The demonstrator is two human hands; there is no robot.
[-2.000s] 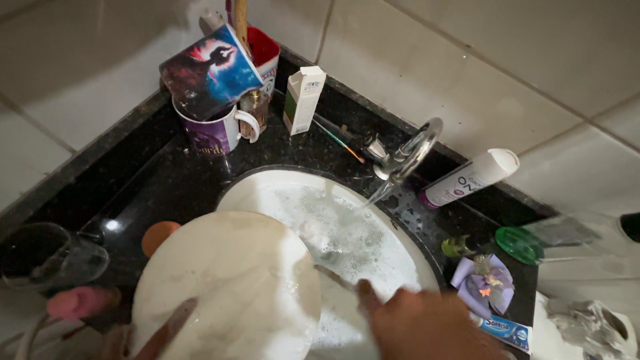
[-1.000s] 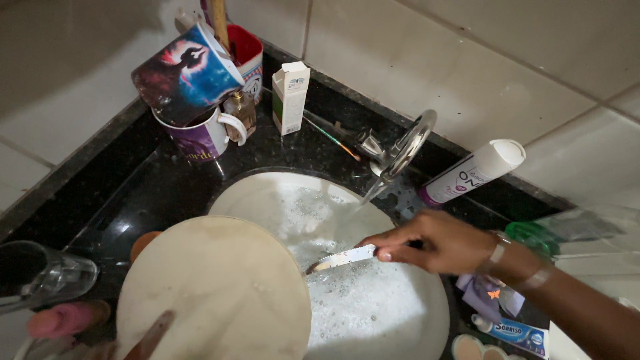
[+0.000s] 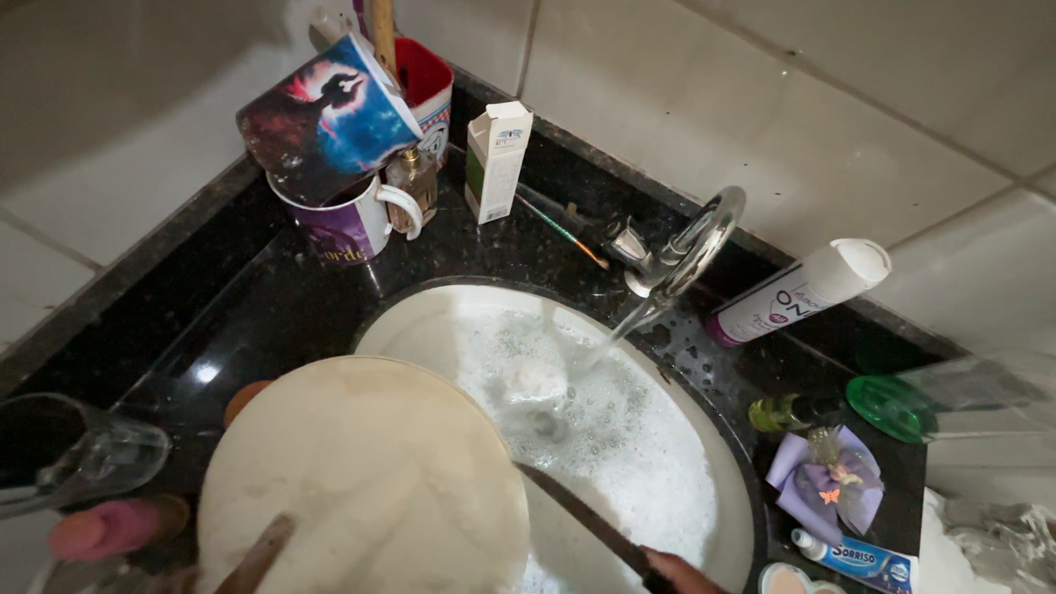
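A round cream disc (image 3: pixel 355 462), perhaps a plate or board, is tilted over the left side of the white sink basin (image 3: pixel 734 495). One finger of my left hand (image 3: pixel 260 557) lies across its face at the lower left; the rest of that hand is hidden or blurred. My right hand (image 3: pixel 681 569) shows only at the bottom edge, gripping a long, narrow, dark knife-like tool (image 3: pixel 577 516), whose tip meets or overlaps the disc's right edge. Water runs from the chrome faucet (image 3: pixel 693 239) into foamy water (image 3: pixel 627 445).
Stacked mugs (image 3: pixel 330 115), a perfume bottle (image 3: pixel 412 190), a small carton (image 3: pixel 497 165) and a thin brush (image 3: pixel 565 231) stand or lie behind the basin. To the right are a spray can (image 3: pixel 800 289), a purple bow (image 3: pixel 833 487) and a toothpaste tube (image 3: pixel 866 561). A clear glass (image 3: pixel 107 450) is at left.
My right hand has moved from above the basin's middle down to the bottom edge of view, with the tool now slanting up to the disc's edge. The disc stays in my left hand.
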